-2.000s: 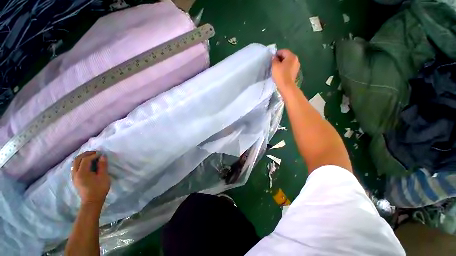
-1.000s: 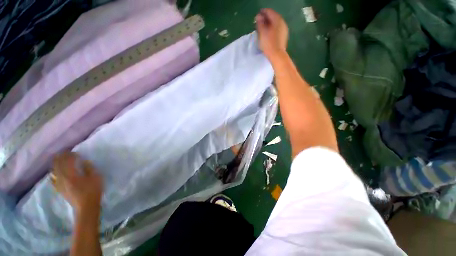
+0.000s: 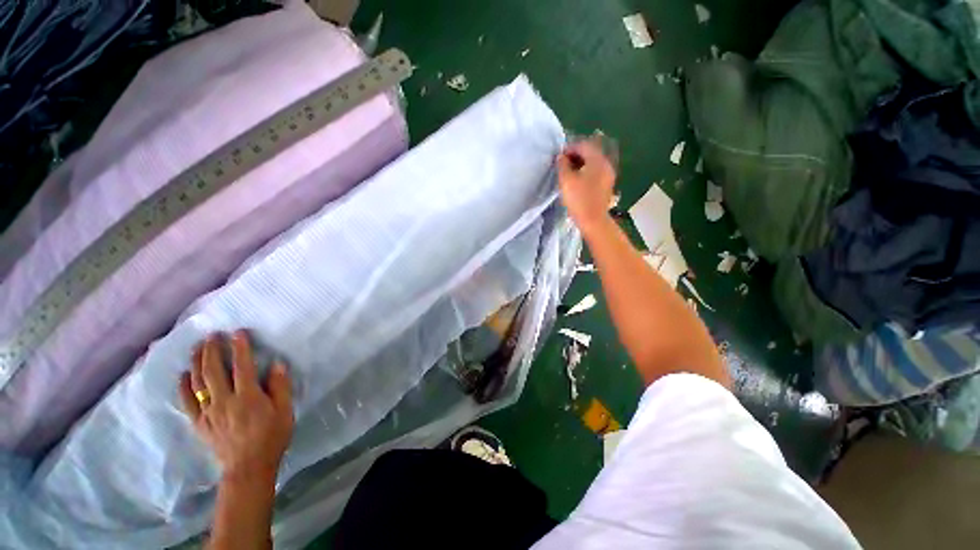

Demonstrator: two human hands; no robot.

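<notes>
A light blue fabric roll (image 3: 376,231) lies diagonally in front of me, with a loose cloth edge on its near side. My left hand (image 3: 239,406) rests flat on the roll with fingers spread and a ring on one finger. My right hand (image 3: 586,177) pinches the cloth edge at the roll's far right end; its fingertips are partly hidden. A metal rule (image 3: 204,169) lies along the top of the pink fabric roll (image 3: 242,81), beside the blue one. Clear plastic wrap (image 3: 430,403) lies crumpled under the blue roll's near side.
Dark navy fabric (image 3: 81,54) lies at the upper left. Green sacks (image 3: 758,156), dark cloth (image 3: 892,236) and a striped woven sack (image 3: 903,363) lie at the right. Pale scraps (image 3: 653,220) dot the green floor (image 3: 505,38). My shoe (image 3: 479,445) shows near the plastic.
My right hand has come down from beyond the roll's end and grips the edge there. My left hand has moved right and now lies flat on the cloth. The loose cloth lies lower over the roll.
</notes>
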